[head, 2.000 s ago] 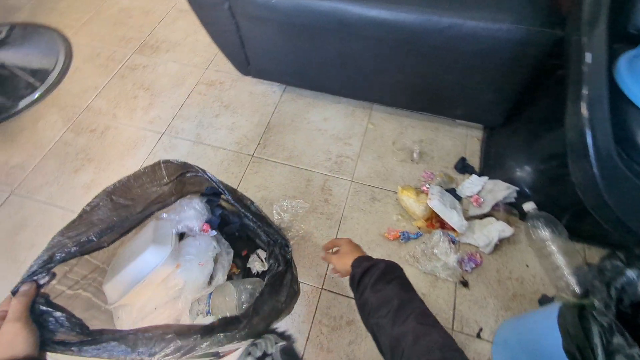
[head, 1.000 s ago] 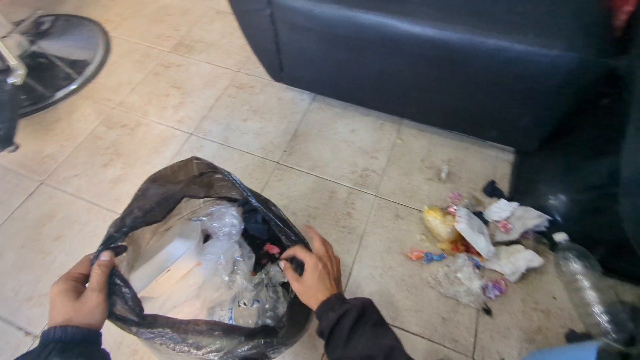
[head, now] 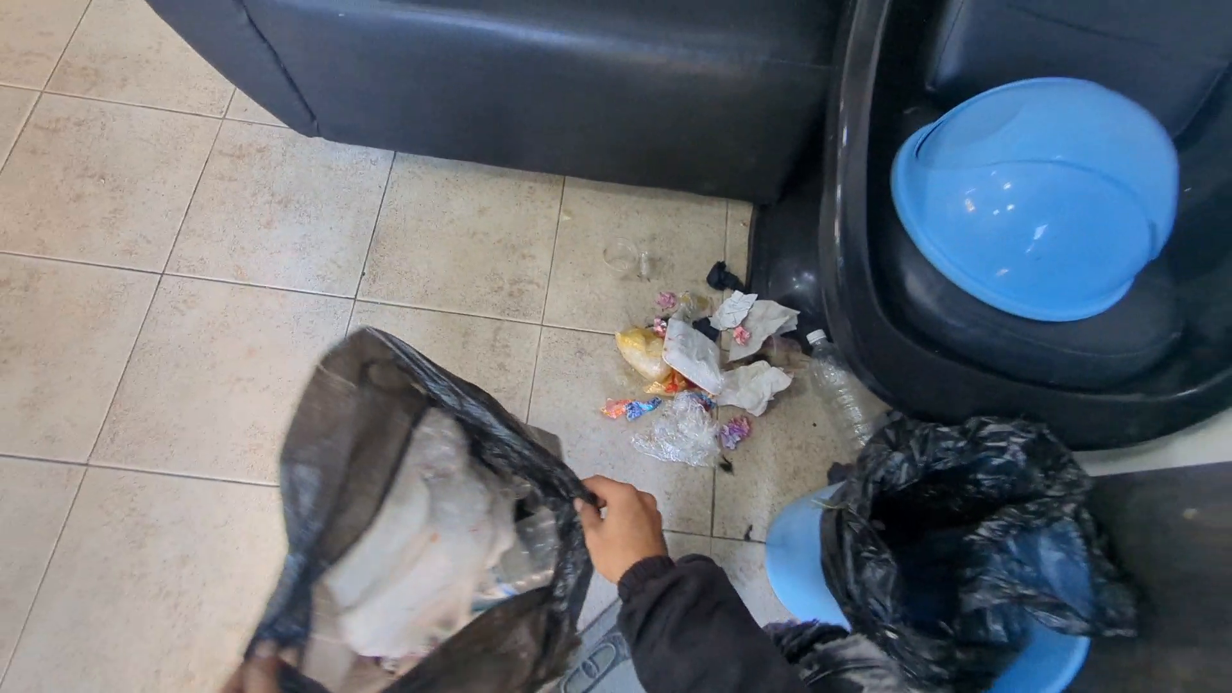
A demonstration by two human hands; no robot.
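Observation:
A black plastic trash bag (head: 346, 462) gapes at the lower middle, with clear plastic, white material and a clear plastic container inside. My left hand (head: 258, 671), partly cut off by the bottom edge and blurred, grips its near left rim. On the right rim, my right hand (head: 623, 527) pinches the plastic between thumb and fingers. Beyond that hand, litter lies on the tiles: crumpled white paper (head: 756, 387), a yellow-stained bag (head: 642, 353), clear plastic wrap (head: 681, 430), candy wrappers (head: 630, 408) and a clear plastic bottle (head: 842, 390) beside the black chair.
A blue bin (head: 804, 553) lined with a black bag (head: 972, 481) stands at the lower right. Its domed blue lid (head: 1039, 197) rests on a black chair seat (head: 1049, 337). A black padded seat base (head: 539, 96) borders the floor at the top.
Two seconds ago my right hand was off the bag, over the floor near the litter; a second ago it took the bag's right rim, which it still holds. The view has shifted right.

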